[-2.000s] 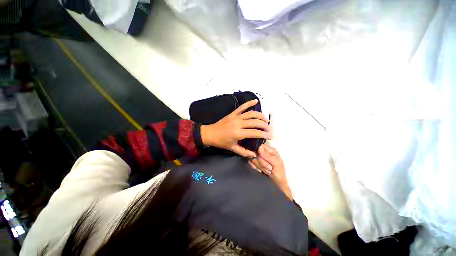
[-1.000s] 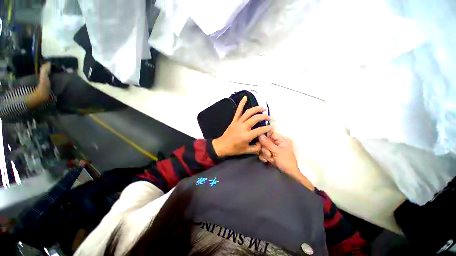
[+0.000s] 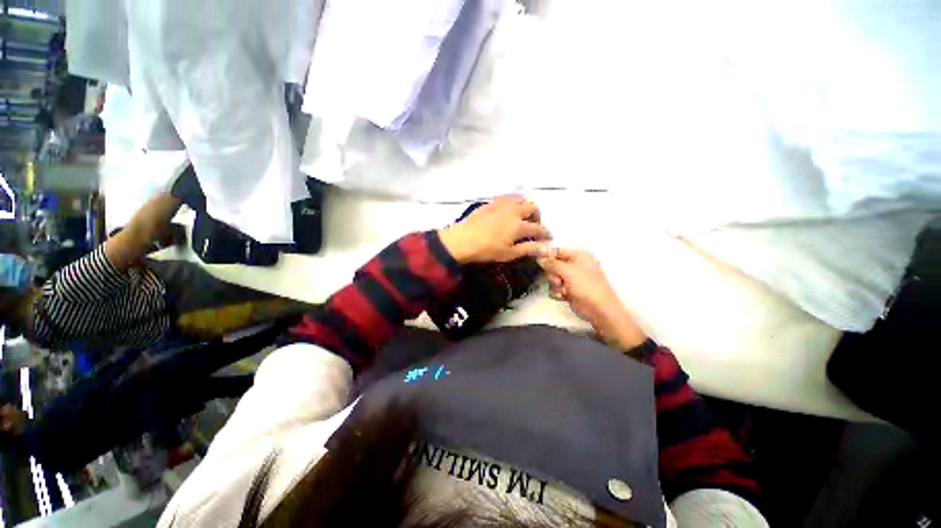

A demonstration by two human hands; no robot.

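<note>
A small black fabric bag [image 3: 477, 294] with a white logo near its lower corner lies tilted at the white table's near edge, close to my apron. My left hand [image 3: 497, 231] lies over its far end and grips it, the fingers bent over the edge. My right hand [image 3: 584, 285] is at the bag's right side, its thumb and fingers pinched at the edge, touching my left fingertips. What they pinch is too small and blurred to tell. The hands hide the bag's far end.
White-lilac paper sheets [image 3: 384, 62] and white sheets [image 3: 212, 113] lie beyond, partly over black bags [image 3: 235, 243] at left. Cloudy plastic [image 3: 805, 248] covers the right. A black heap [image 3: 889, 361] is at far right. Another person's striped sleeve [image 3: 98, 294] reaches the table.
The view has turned, showing more of the left side. The bag has turned, and its white logo now shows. My left hand has moved over its far end. The other person's arm now reaches the black bags.
</note>
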